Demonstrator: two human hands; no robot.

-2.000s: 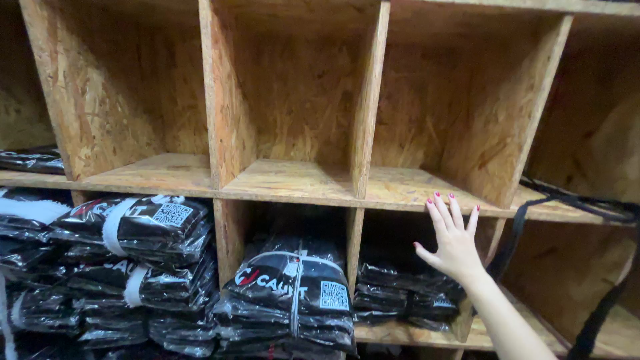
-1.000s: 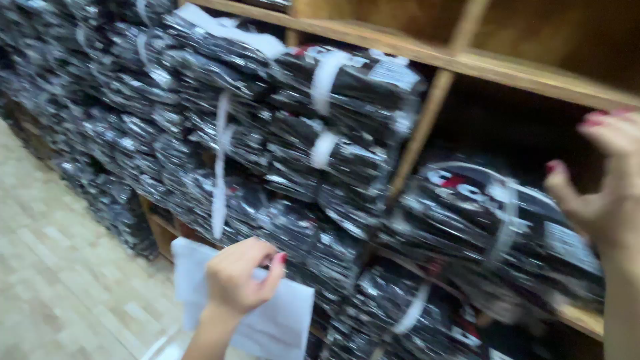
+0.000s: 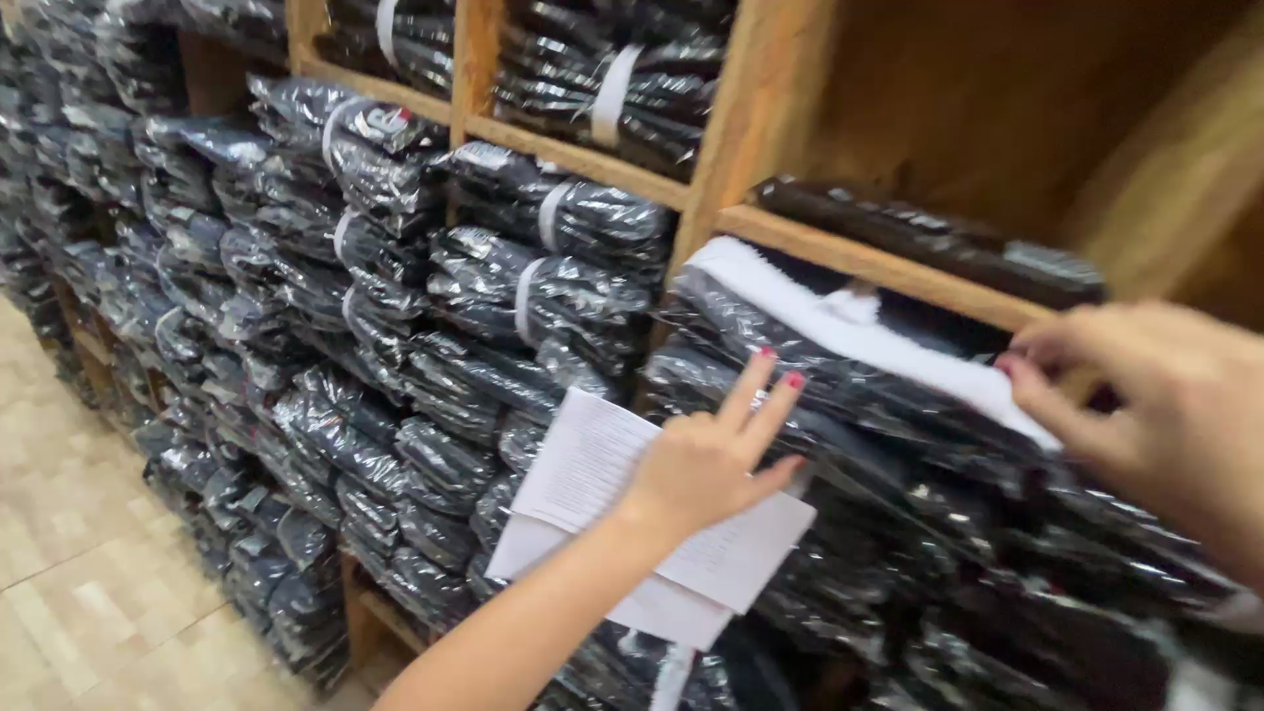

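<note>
My left hand (image 3: pixel 706 469) holds printed paper sheets (image 3: pixel 583 464) under its palm, with two fingers stretched out over black goods in clear plastic bags (image 3: pixel 820 395). A white fabric strip (image 3: pixel 839 341) lies across the top of that stack. At the right, my right hand (image 3: pixel 1155 405), blurred, has its thumb and forefinger bent close together at the strip's right part, below the shelf edge. Whether it pinches the strip cannot be told.
Wooden shelf compartments hold many bagged black bundles (image 3: pixel 548 286), several tied with white bands. A wooden divider (image 3: pixel 736 128) stands between compartments, and a shelf edge (image 3: pixel 879 267) runs above the right stack. Light floor tiles (image 3: pixel 99 553) show at lower left.
The view has swung away from the upper compartments. My left hand, out of view two seconds ago, now lies against the bagged stack with the papers. The white strip is now by my right hand.
</note>
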